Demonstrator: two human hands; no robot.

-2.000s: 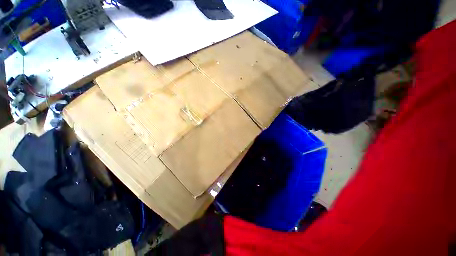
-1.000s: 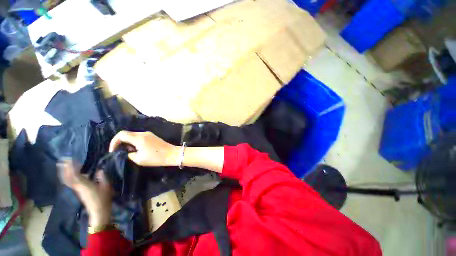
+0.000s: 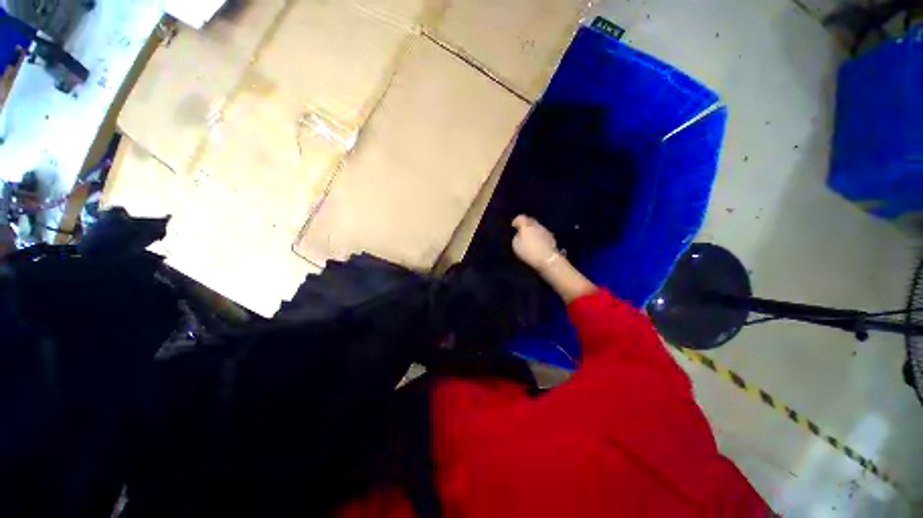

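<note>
Black fabric pieces [image 3: 354,304] lie in a long overlapping row with a zigzag edge, from the dark heap [image 3: 81,344] at the left across to the blue plastic bin [image 3: 668,172]. My right hand [image 3: 536,243], with a bracelet at the wrist, is over the bin at the dark fabric inside it. Its fingers are curled, but the dark cloth around them is too dim to tell what they hold. My left hand is not in view. Single pieces within the heap are too dark to tell apart.
Flattened brown cardboard [image 3: 405,152] covers the surface ahead. A white table [image 3: 71,101] with machine parts stands at the upper left. A black round fan base [image 3: 703,293] with its pole is right of the bin. Another blue bin [image 3: 880,121] stands at the far right.
My right hand has moved from the heap at the left to the blue bin. My left hand has gone out of view. The pleated black row now shows along the cardboard's near edge.
</note>
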